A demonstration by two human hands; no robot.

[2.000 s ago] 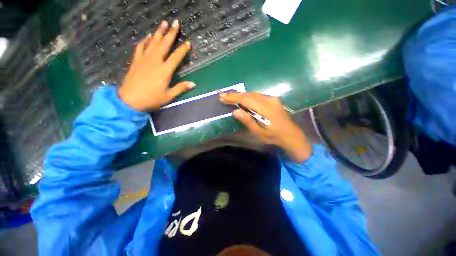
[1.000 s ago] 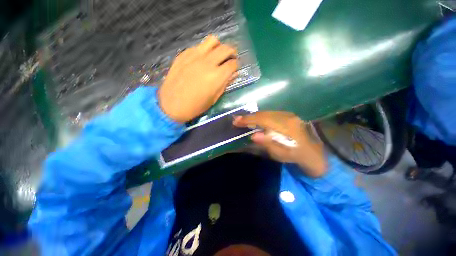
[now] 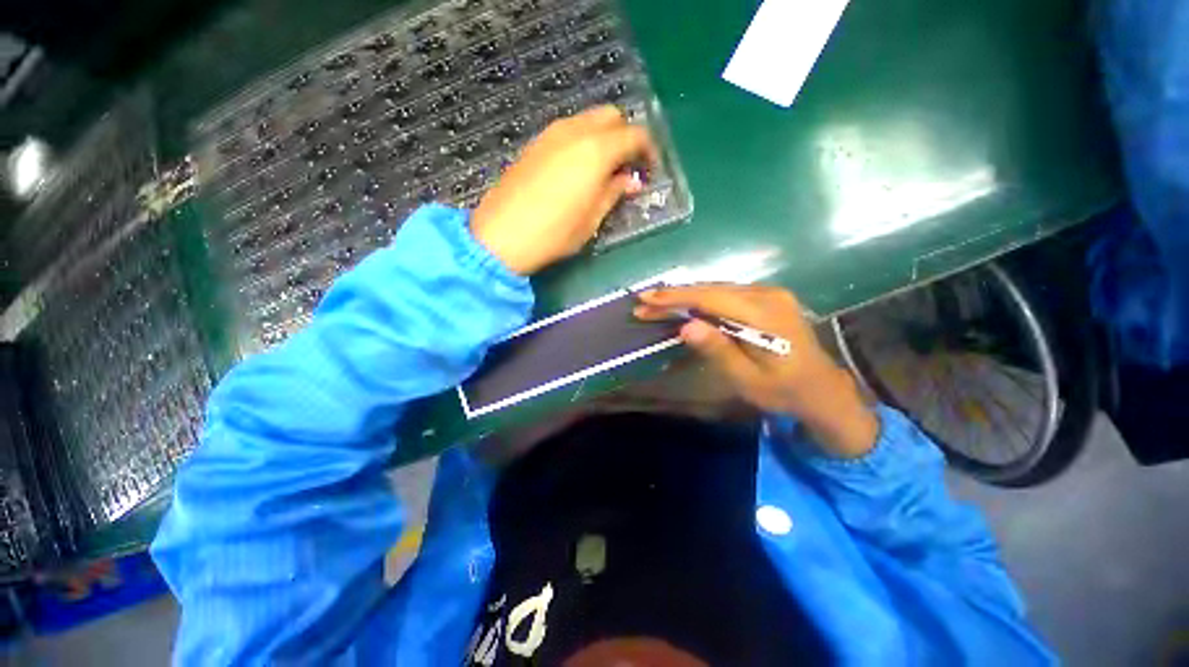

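My left hand [image 3: 563,185] is over the near right corner of the clear blister tray [image 3: 417,117], its fingers bent together with a small pale spot at the fingertips. Whether it pinches a component there is too small to tell. The tray's pockets hold small dark, shiny parts. My right hand [image 3: 756,341] holds silver tweezers [image 3: 756,338] like a pen, with the fingertips over the right end of the dark adhesive sheet [image 3: 574,349]. The sheet has a white border and lies near the bench's front edge. The tweezer tip is hidden by my fingers.
A second clear tray [image 3: 124,378] lies at the far left. A white paper slip [image 3: 786,50] lies on the green bench [image 3: 900,170] beyond my right hand. A wheelchair wheel [image 3: 971,371] stands below the bench edge at right. A person's blue sleeve [image 3: 1147,156] shows at the right edge.
My left hand has moved right from lying spread on the tray to its near right corner, fingers now bent. My right hand stays at the sheet's right end with the tweezers. The view has shifted.
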